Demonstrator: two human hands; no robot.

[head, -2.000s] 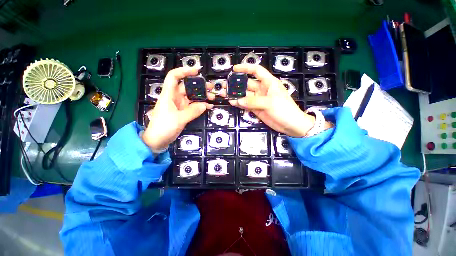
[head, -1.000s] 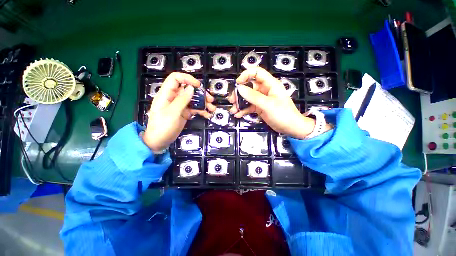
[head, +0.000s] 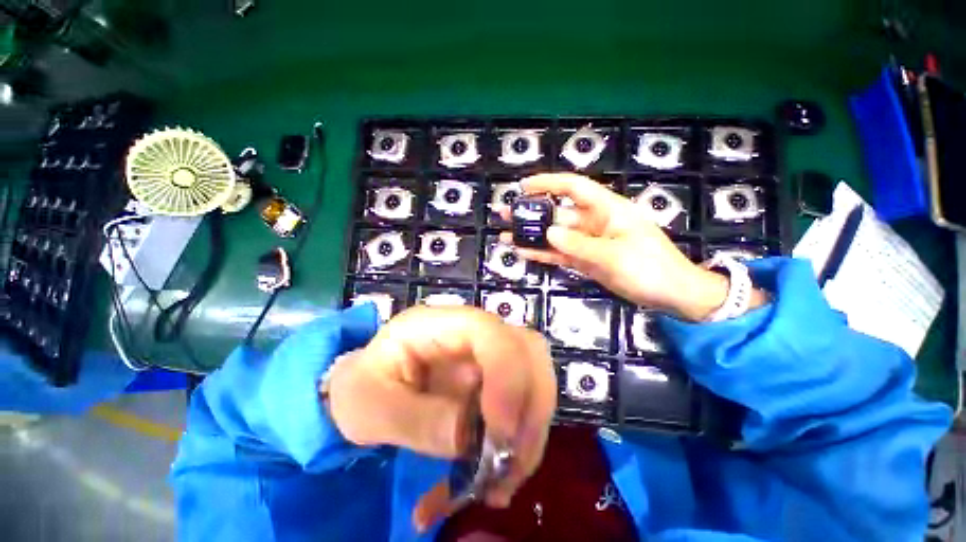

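Observation:
My left hand (head: 440,397) is raised close to the camera, in front of the tray's lower left part, and blurred. It grips a watch unit (head: 473,466) seen nearly edge-on between thumb and fingers. My right hand (head: 620,249) is over the middle of the tray and holds a second watch unit (head: 532,221) by its edges, dark front showing with small light marks. The black blister tray (head: 781,228) lies below, most visible pockets filled with silvery watch backs. One lower right pocket looks glossy black, and one holds a pale shiny square without a round centre.
A cream fan (head: 180,173), white power box (head: 159,252), black cables and loose watches (head: 273,271) lie at left. Another black tray (head: 66,233) is at far left. At right are white paper (head: 881,277), a blue holder (head: 890,143) and loose dark watches (head: 800,116).
My left hand has come down and much closer to the camera with its unit. My right hand still holds its unit above the tray. The whole view has shifted, showing more on the left.

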